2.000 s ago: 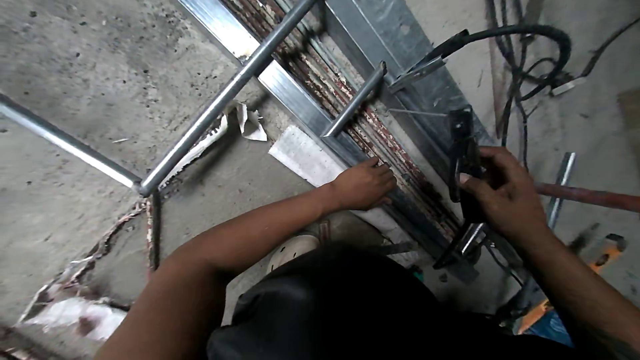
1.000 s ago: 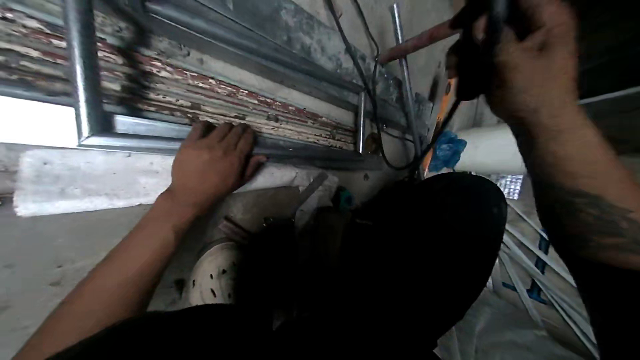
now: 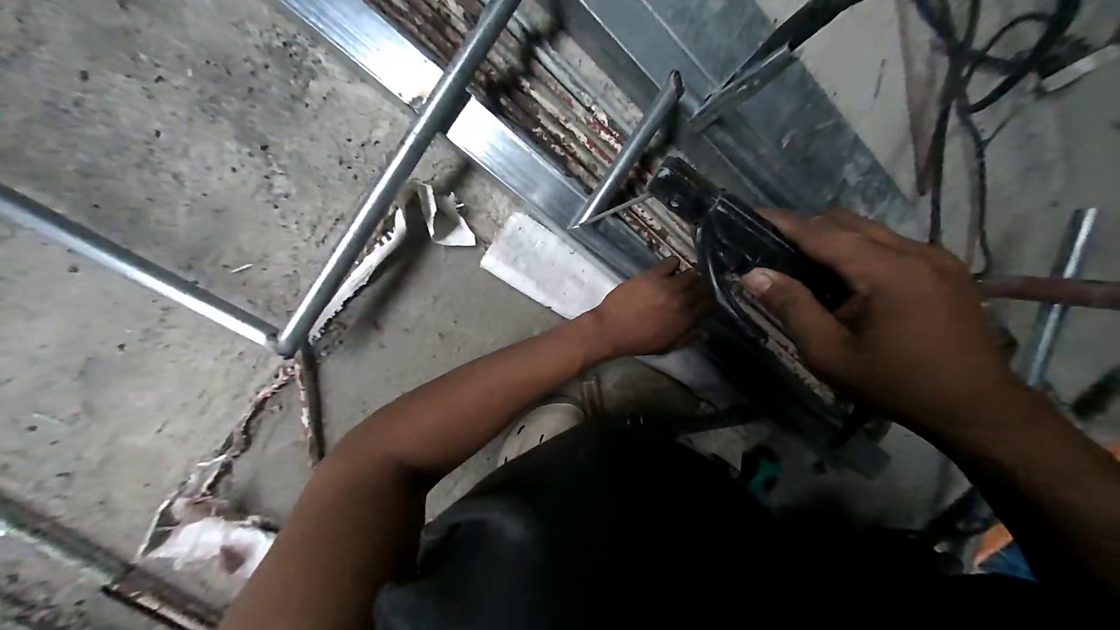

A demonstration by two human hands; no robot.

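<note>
My right hand point(image 3: 910, 324) grips a black welding electrode holder point(image 3: 761, 236). A thin welding electrode point(image 3: 617, 210) sticks out of its jaw, its tip at the lower end of a short round steel tube point(image 3: 634, 149), where that tube meets a shiny rectangular steel tube point(image 3: 516, 157). My left hand point(image 3: 656, 311) rests on the metal frame just below the holder, fingers curled over its edge; whether they grip it is hard to tell. Rusty, paint-flaked bars point(image 3: 560, 114) lie alongside the rectangular tube.
A long round tube point(image 3: 394, 175) crosses the frame and joins another tube point(image 3: 140, 262) at left. A white-coated strip point(image 3: 551, 267) lies beside the frame. Dark cables point(image 3: 941, 131) hang at upper right, near a reddish bar point(image 3: 1059, 291). Torn white scrap point(image 3: 210, 542) lies lower left.
The view has swung strongly between frames. My right hand, raised at the upper right one second ago, is now low over the frame with the holder. My left hand stays on the frame.
</note>
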